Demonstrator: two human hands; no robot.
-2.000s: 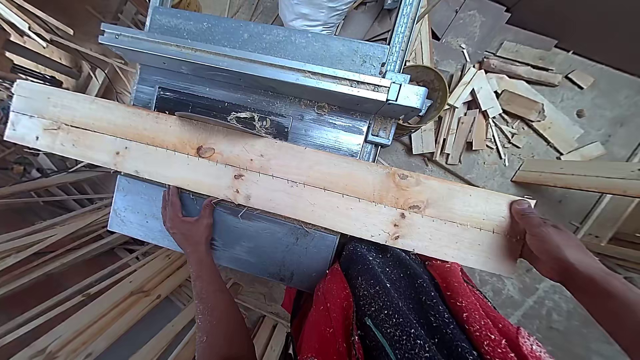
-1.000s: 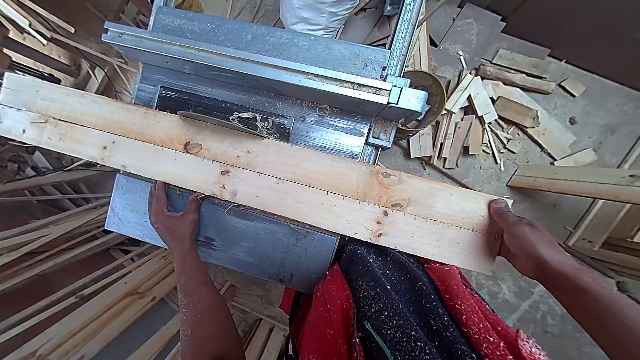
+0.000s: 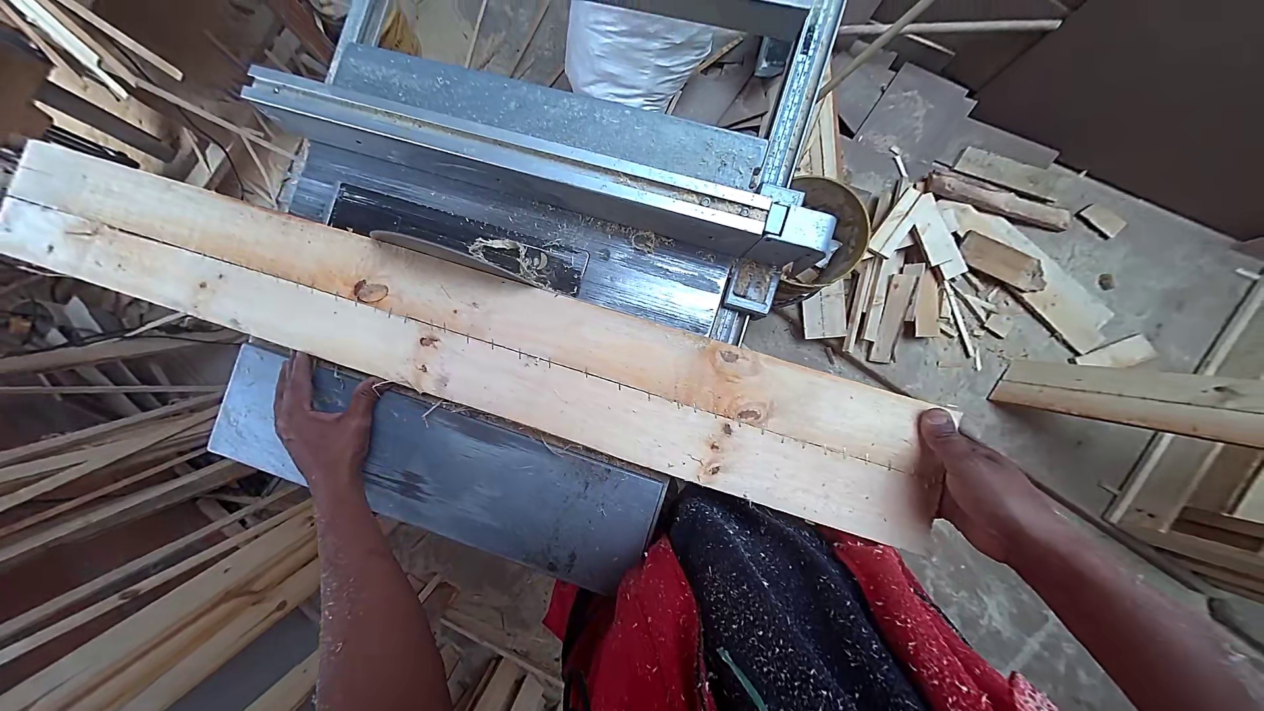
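Observation:
A long pine board (image 3: 553, 346), marked lengthwise by a dark line with short cross ticks, lies slantwise over a table saw (image 3: 444, 474). My right hand (image 3: 987, 484) grips the board's right end, thumb on top and fingers out of sight beneath. My left hand (image 3: 326, 415) rests on the metal table at the board's near edge, thumb and fingers spread, fingertips partly hidden at the wood. Just beyond the board's far edge shows the curved rim of the saw blade (image 3: 444, 254), with shavings beside it. The metal rip fence (image 3: 513, 148) runs across farther back.
Wood offcuts (image 3: 928, 267) are piled on the floor to the right, near a thicker timber beam (image 3: 1136, 395). Long wood strips (image 3: 168, 592) lie at the lower left. A white sack (image 3: 637, 49) stands behind the saw. Sawdust speckles the dark and red clothing (image 3: 770, 592) below the board.
Between the two earlier frames the board and my right hand shift left. Since then the board has moved slightly back right, while my left hand stays near the same place at its near edge.

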